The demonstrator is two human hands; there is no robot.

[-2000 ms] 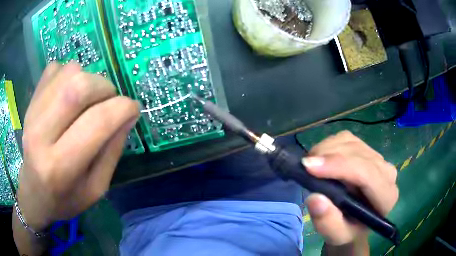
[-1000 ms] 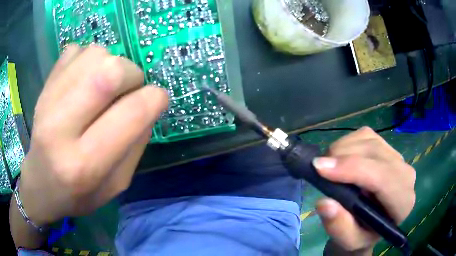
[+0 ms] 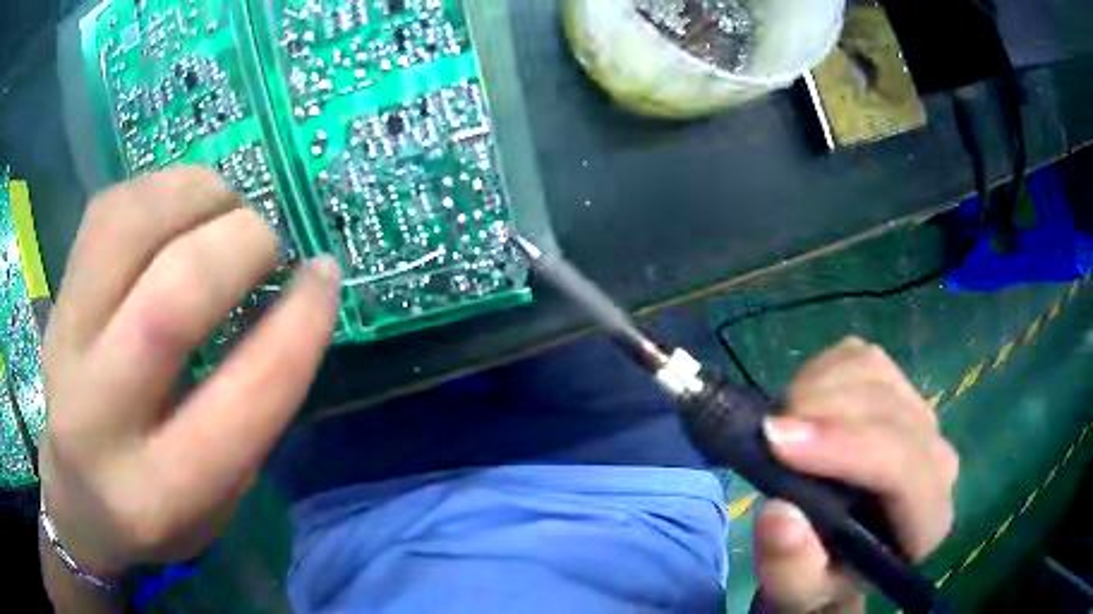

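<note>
Two green circuit boards lie side by side on a translucent mat, the right one (image 3: 396, 156) fully in front of me. My left hand (image 3: 168, 348) is over the left board (image 3: 180, 108) and holds a thin bright solder wire (image 3: 402, 270) at a fingertip. The wire's free end lies over the lower part of the right board. How the other fingers touch the wire is unclear. My right hand (image 3: 857, 468) holds a black soldering iron (image 3: 743, 432) like a pen. Its grey tip is at the right board's lower right edge, apart from the wire's end; contact with the board is unclear.
A whitish-yellow tub (image 3: 659, 90) with metal scraps stands at the back right. A yellow-brown sponge (image 3: 869, 84) lies beside it. Black cables (image 3: 977, 144) hang over the bench's right edge near a blue object (image 3: 1013, 246). Another board (image 3: 18, 360) lies at far left.
The iron's tip has moved right, away from the wire's end, to the board's edge. My left hand's fingers have spread and show a gap between them. The view has shifted slightly.
</note>
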